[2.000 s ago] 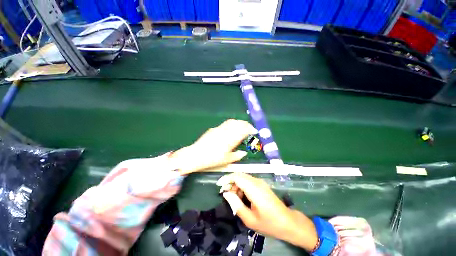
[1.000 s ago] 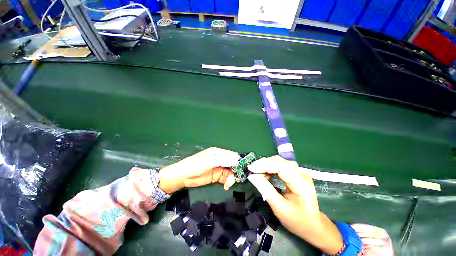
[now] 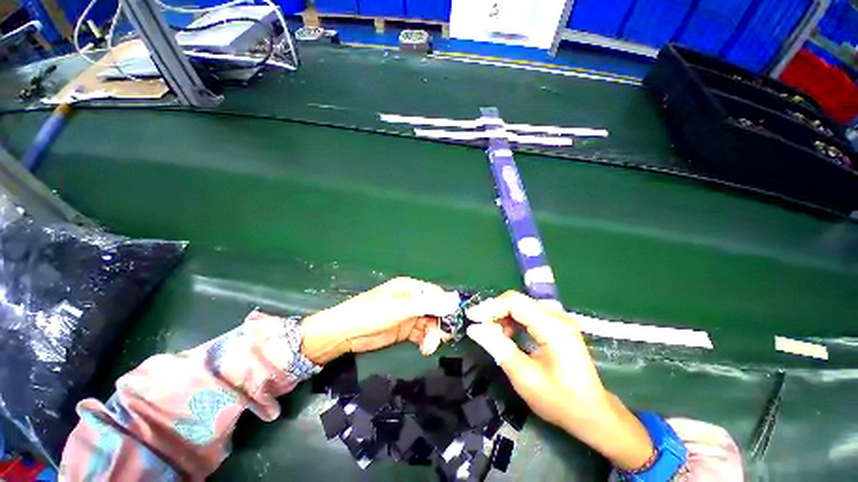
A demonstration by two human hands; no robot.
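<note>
A small circuit board (image 3: 460, 315) is held between both hands above the near ledge. My left hand (image 3: 390, 318) grips its left side with thumb and fingers. My right hand (image 3: 538, 350) has its thumb and index fingertips at the board's right side. The fingertips have pale covers. A dark piece shows at the right fingertips, but whether it is a black pad is hard to tell. A loose heap of black square pads (image 3: 405, 414) lies between the forearms, below the hands. A blue wristband (image 3: 664, 446) is on my right wrist.
The green conveyor belt (image 3: 310, 202) runs across, with a purple-blue strip (image 3: 516, 212) over it. White tape (image 3: 649, 333) lies along the near edge. A shiny bag of dark contents (image 3: 80, 315) is at left. A black divided tray (image 3: 753, 132) is far right, a metal post (image 3: 165, 52) back left.
Both hands came together; the board, earlier on the belt beside the strip, is now held between them. Since one second ago, the board has turned so that less of its green face shows.
</note>
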